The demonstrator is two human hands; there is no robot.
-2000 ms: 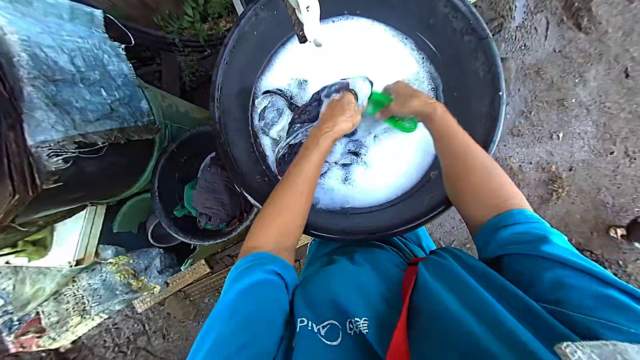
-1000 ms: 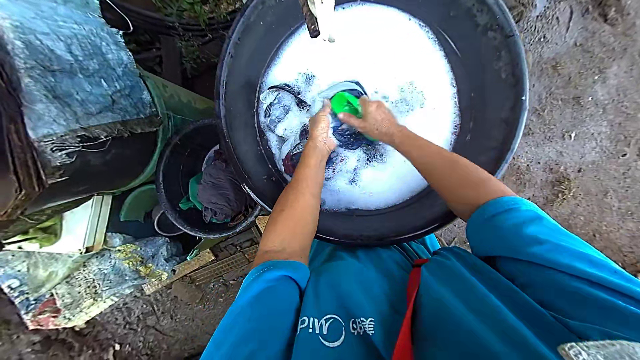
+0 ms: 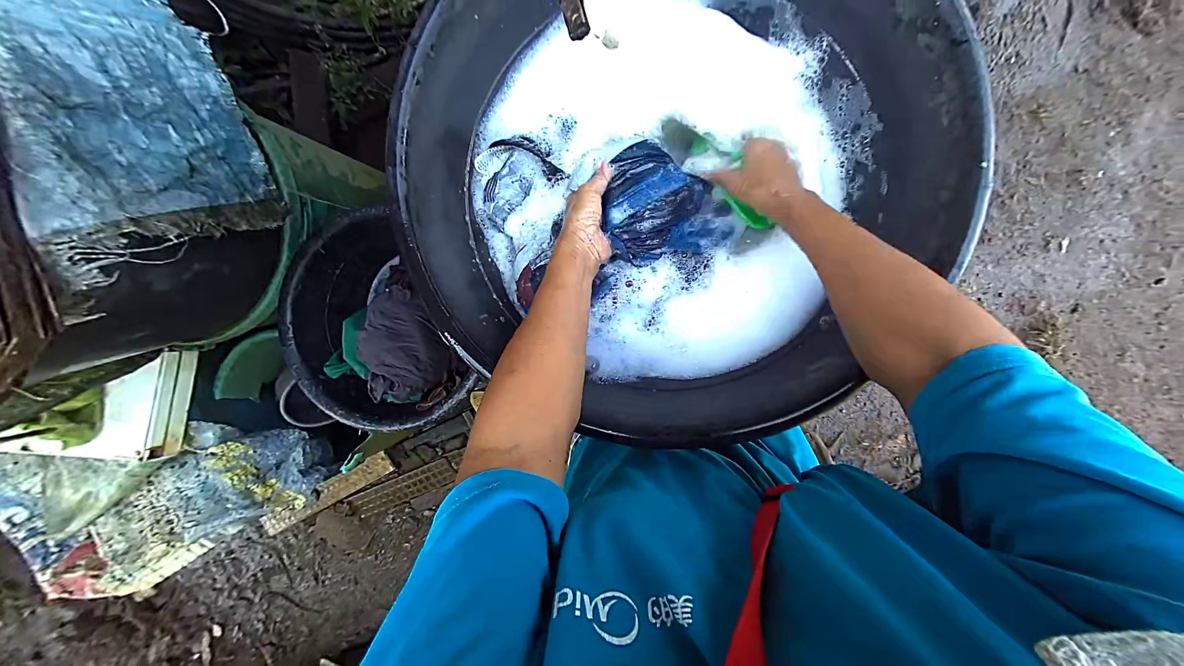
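A large black plastic basin (image 3: 906, 157) holds water under thick white suds (image 3: 684, 55). Dark blue wet cloth (image 3: 652, 203) bulges out of the foam near the basin's middle, gripped at its left side by my left hand (image 3: 587, 222). Just right of the cloth, my right hand (image 3: 763, 176) is closed around a green object (image 3: 751, 215), perhaps a scrubbing brush; it is blurred and partly behind the fingers. Other soaked cloth, pale and striped (image 3: 507, 190), lies in the suds at the left. My left hand's fingertips are partly hidden by cloth and foam.
At the left, a smaller black tub (image 3: 310, 268) holds dark grey clothing (image 3: 402, 338) and green cloth. Beyond it lies a big green container (image 3: 296, 185) with a worn blue sheet (image 3: 139, 111) over it. A dark stick-like end (image 3: 574, 17) juts over the basin's far side. Muddy ground (image 3: 1101, 240) spreads at the right.
The green object was on the dark cloth between both hands a second ago; my right hand has moved right with it. More of the blue cloth now shows above the suds.
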